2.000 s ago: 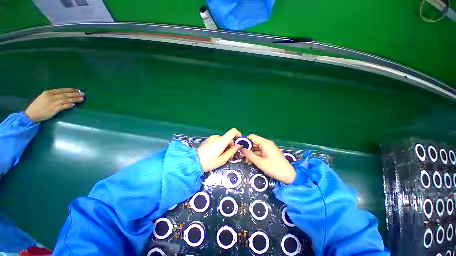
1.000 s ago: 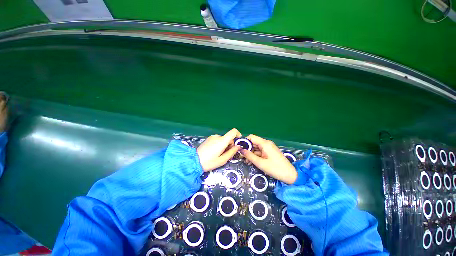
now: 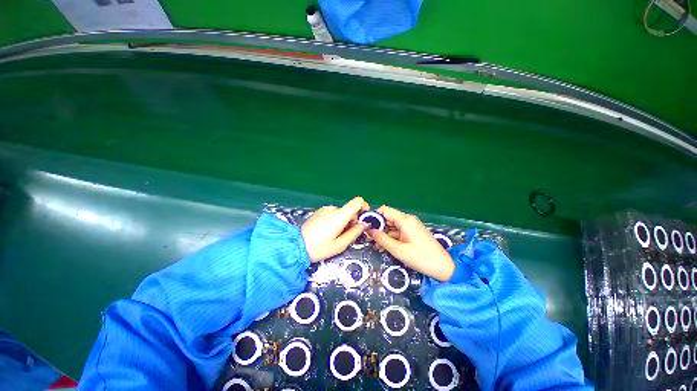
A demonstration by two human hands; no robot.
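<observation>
My left hand [image 3: 333,230] and my right hand [image 3: 413,240] meet above the far part of the parts tray. Their fingertips hold one white-faced ring part [image 3: 371,221] between them, its white face up and its centre dark. The fingers cover part of its rim. The clear, shiny parts tray [image 3: 325,330] lies under my forearms with rows of white-faced rings and small brown-orange bits between them. My sleeves cover its sides.
A thin black ring [image 3: 542,202] lies on the dark green belt [image 3: 306,145] at the right. Stacked trays [image 3: 611,298] of white rings stand at the right edge. Beyond the metal rail [image 3: 397,70] are a blue cloth [image 3: 371,17], a white bottle [image 3: 319,26] and a paper sheet [image 3: 115,14].
The other person's hand at the left has gone out of view. The black ring has come into view from the right and moved left along the belt. My hands have stayed nearly still.
</observation>
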